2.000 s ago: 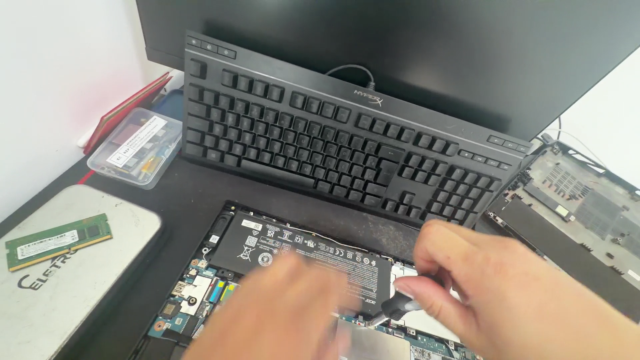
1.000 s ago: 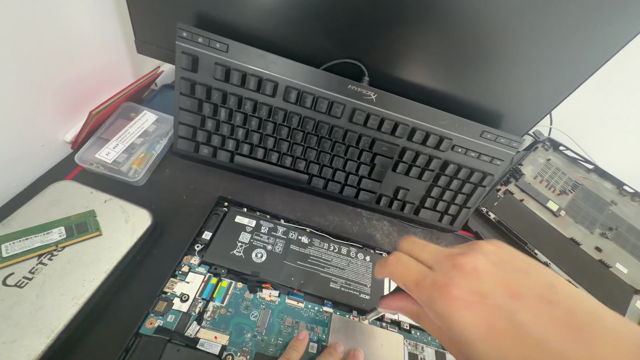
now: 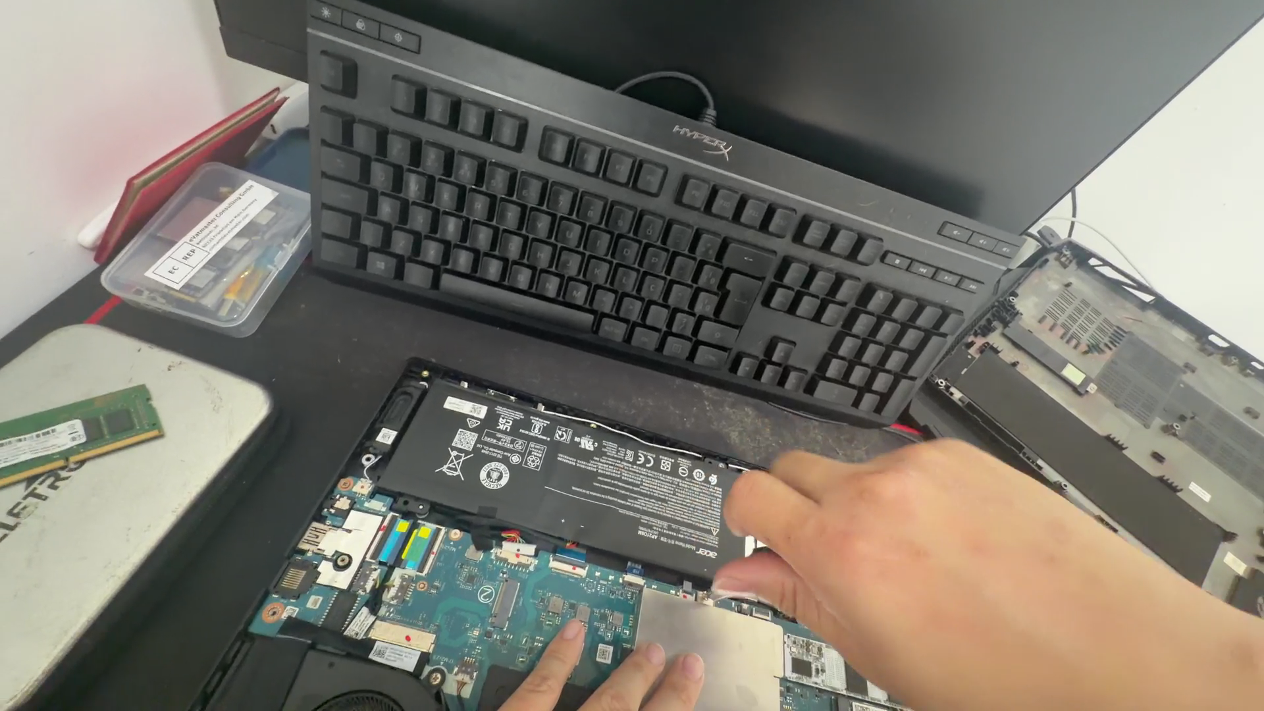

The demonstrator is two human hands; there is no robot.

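Observation:
An opened laptop lies in front of me, showing its black Acer battery (image 3: 563,484), blue-green motherboard (image 3: 464,583), a silver metal shield plate (image 3: 721,642) and a black fan (image 3: 360,686). The fingertips of my left hand (image 3: 612,676) rest spread on the motherboard and the left part of the shield plate. Over the battery's right end, my right hand (image 3: 869,543) has thumb and fingers bent together near the plate's top edge. In this frame its fingers hide most of whatever is between them; only a thin, light-coloured piece shows by the thumb.
A HyperX keyboard (image 3: 592,227) leans against a dark monitor (image 3: 810,79) behind the laptop. At left are a green memory module (image 3: 89,430) on a worn silver case (image 3: 188,395) and a clear plastic box (image 3: 212,247) of small parts. The laptop's bottom cover (image 3: 1116,395) lies at right.
My left hand, blurred over the battery's lower edge two seconds ago, has moved down onto the motherboard and shield plate. The right hand stays near the battery's right end; a dark-handled tool showed in it earlier.

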